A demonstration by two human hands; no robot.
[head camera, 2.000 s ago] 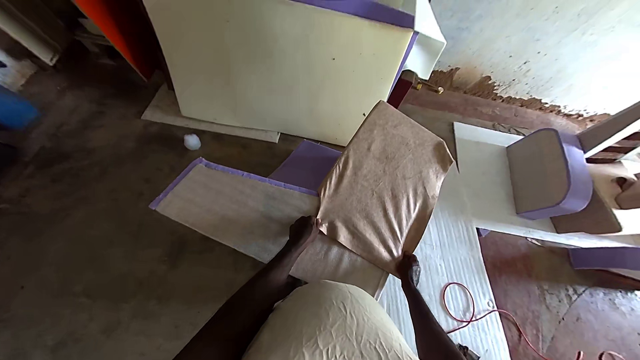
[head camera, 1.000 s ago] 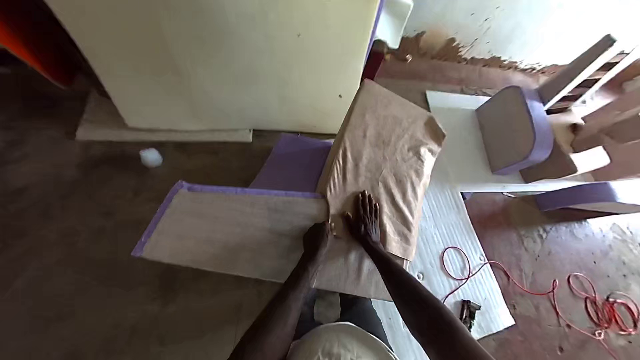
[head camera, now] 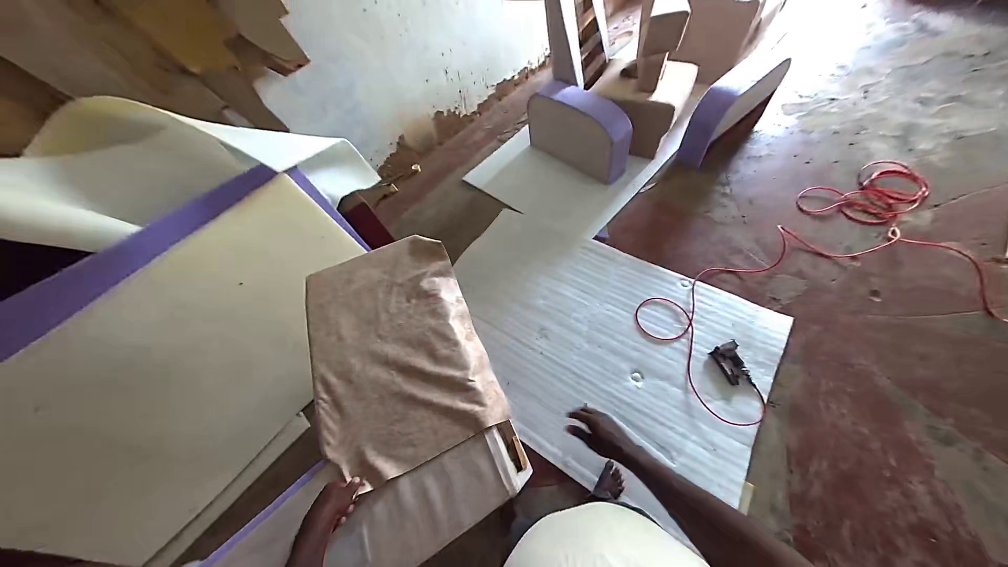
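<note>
A brown fabric cover [head camera: 402, 354] is draped over a furniture piece, with creases along its right side and lower left corner. My left hand [head camera: 339, 500] pinches that lower left corner. Below the cover's edge shows a pale fabric-covered part [head camera: 437, 504], with bare wood in an opening at its right end. My right hand [head camera: 594, 431] is off the cover, fingers spread and holding nothing, above the white foam sheet [head camera: 551, 315]. To its right, a black air stapler [head camera: 731, 362] lies on the sheet, joined to a red air hose [head camera: 693, 315].
A large cream panel with purple trim [head camera: 173, 354] stands at left. Padded pieces with purple edges [head camera: 579, 134] rest on white sheeting at the back, near a wall [head camera: 394, 63]. The hose's coils [head camera: 882, 193] lie on the red floor at right. My foot [head camera: 609, 480] is beside the sheet.
My right hand has left the brown cover and moved out to the right over the foam sheet. My left hand remains at the cover's lower left. The view has swung right.
</note>
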